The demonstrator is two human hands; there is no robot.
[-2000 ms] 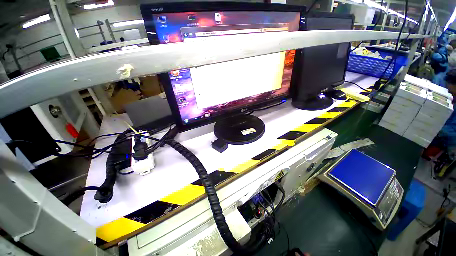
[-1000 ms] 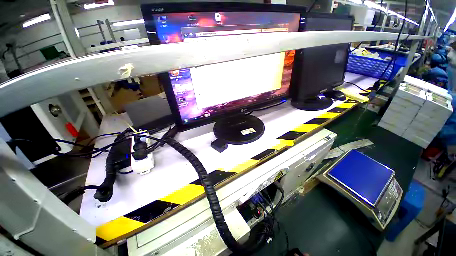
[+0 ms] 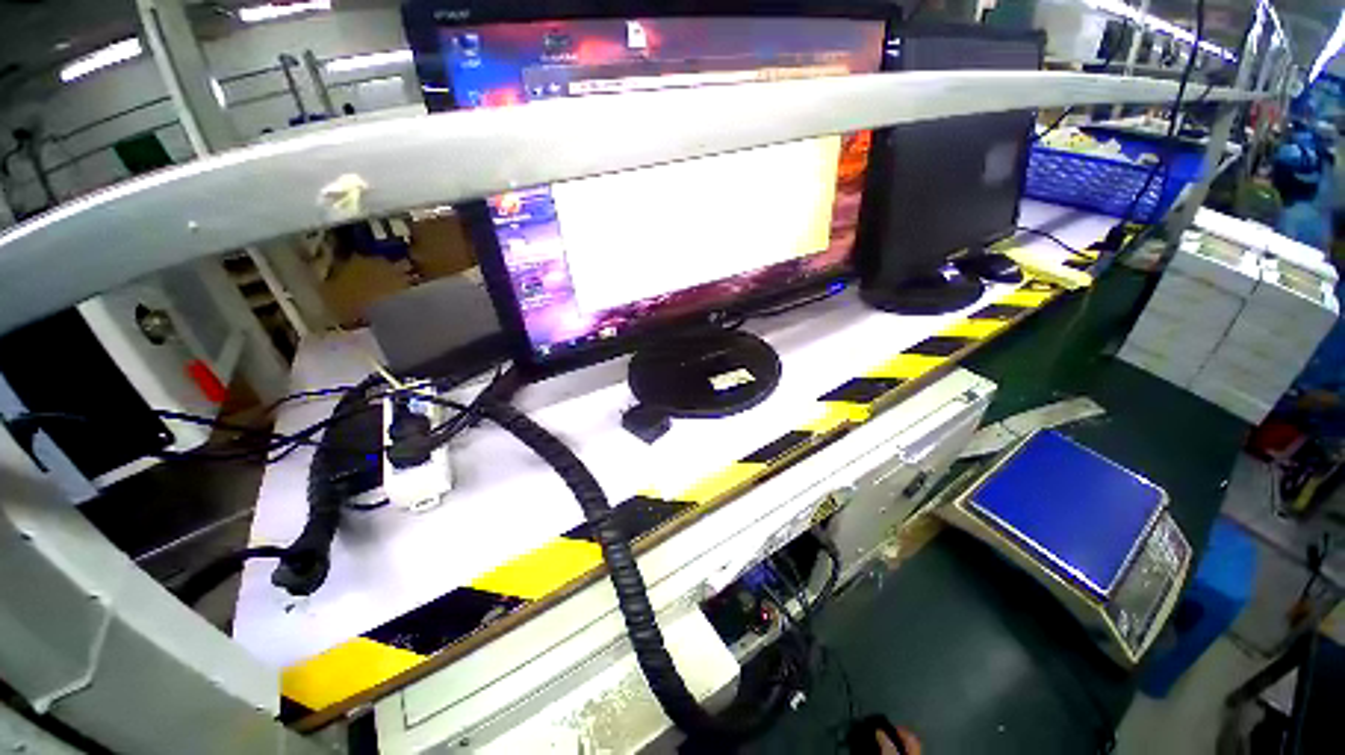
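Observation:
The lit monitor (image 3: pixel 693 221) stands on the raised white shelf (image 3: pixel 516 524) and shows a white window over a red-purple wallpaper. A small dark computer mouse (image 3: pixel 873 736) is at the bottom edge. A small part of my right hand (image 3: pixel 906 742) shows beside it, cut off by the picture's edge; its grip cannot be made out. My left hand is not in view. The bench scale (image 3: pixel 1074 516) with a blue pan sits on the green bench at the right.
A metal rail (image 3: pixel 620 140) crosses in front of the monitors. A dark second monitor (image 3: pixel 951 192) stands behind right. A spiral-wrapped cable (image 3: pixel 617 568) hangs over the hazard tape (image 3: pixel 443 620). White cartons (image 3: pixel 1227 322) and a blue crate (image 3: pixel 1099 177) are at the right. People in blue stand far right.
The view has shifted slightly, so the monitor and rail sit a little higher. More of the mouse and my right hand shows at the bottom edge. The screen looks the same.

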